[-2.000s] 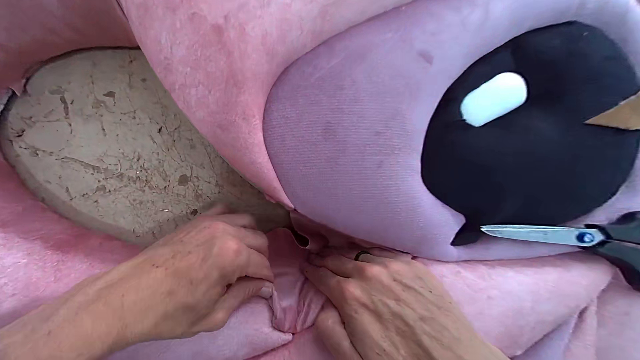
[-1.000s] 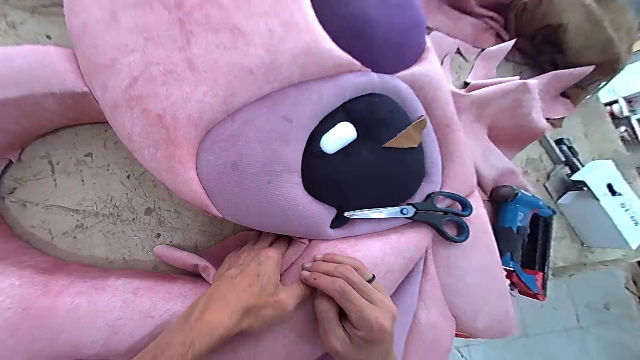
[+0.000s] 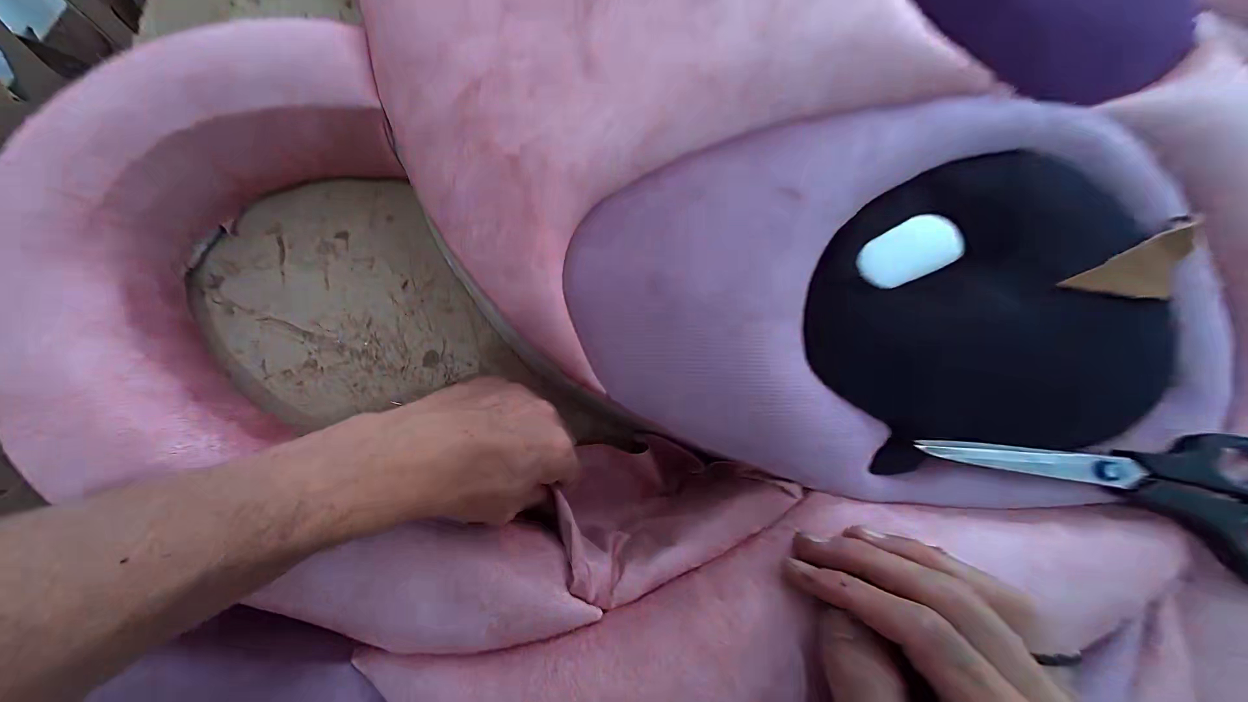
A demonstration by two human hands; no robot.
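My left hand (image 3: 487, 448) is curled at the edge of a loose flap of pink fabric (image 3: 634, 497); its fingertips are hidden, so its grip cannot be seen. The flap lies bunched beside a seam of the big pink plush piece (image 3: 468, 97). My right hand (image 3: 916, 604) rests with bent fingers on pink fabric right of the seam. Above it is a lilac fabric patch (image 3: 682, 283) with a black eye shape (image 3: 975, 351) and a white oval (image 3: 912, 251). Scissors with black handles (image 3: 1033, 461) lie across the patch's lower edge, blades pointing left.
A padded pink loop (image 3: 78, 253) curves round at the left, with a worn, scuffed surface (image 3: 341, 292) showing through it. A brown pointed scrap (image 3: 1136, 268) lies on the black shape. A dark purple rounded part (image 3: 1072, 39) is at the top right.
My hands were close together at the seam and are now apart, the left at the flap's left edge and the right farther right. The flap now stands spread out between them.
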